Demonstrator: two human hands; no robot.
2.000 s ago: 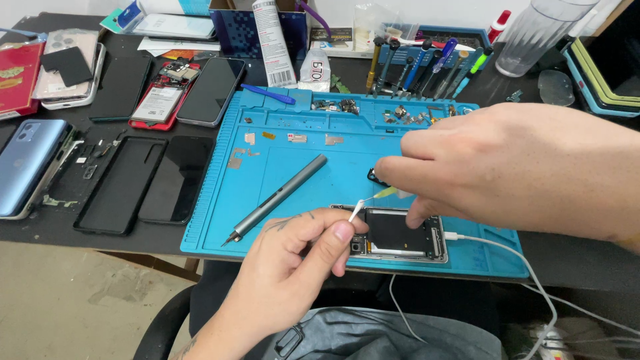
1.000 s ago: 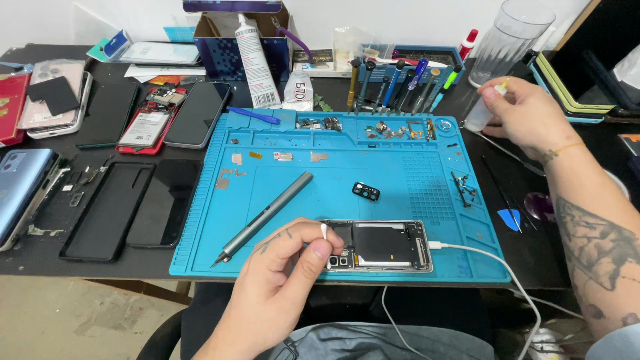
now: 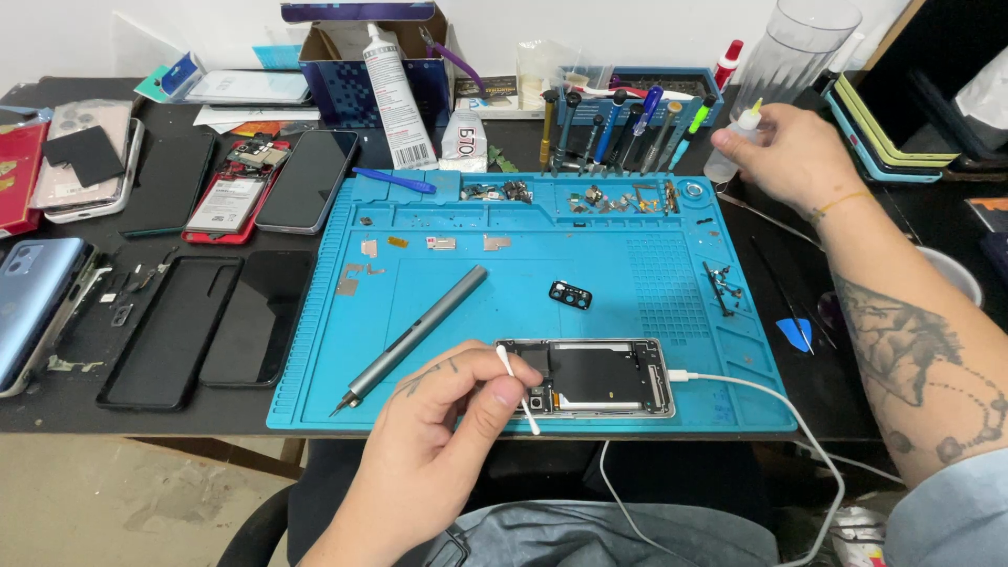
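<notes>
Between the thumb and fingers of my left hand (image 3: 453, 421) is a double-ended cotton swab (image 3: 518, 390), over the left end of an opened smartphone (image 3: 602, 376). The phone lies near the front edge of the blue silicone repair mat (image 3: 504, 303), with a white cable (image 3: 740, 383) plugged into its right end. My right hand (image 3: 795, 157) grips a small translucent dropper bottle (image 3: 736, 146) beyond the mat's back right corner. A black camera lens frame (image 3: 570, 294) rests behind the phone. A grey pen-style electric screwdriver (image 3: 417, 335) lies diagonally on the mat's left half.
Phones and a black case (image 3: 169, 335) cover the table's left side. Behind the mat stand a glue tube (image 3: 396, 98), a dark blue box (image 3: 339, 87) and upright screwdrivers (image 3: 606, 126). Tweezers (image 3: 780, 283) and a blue pick (image 3: 794, 335) lie on the right.
My right hand has moved from above the phone to the back right, where it now holds the dropper bottle. My left hand keeps the swab near the phone. The lens frame has come into full view.
</notes>
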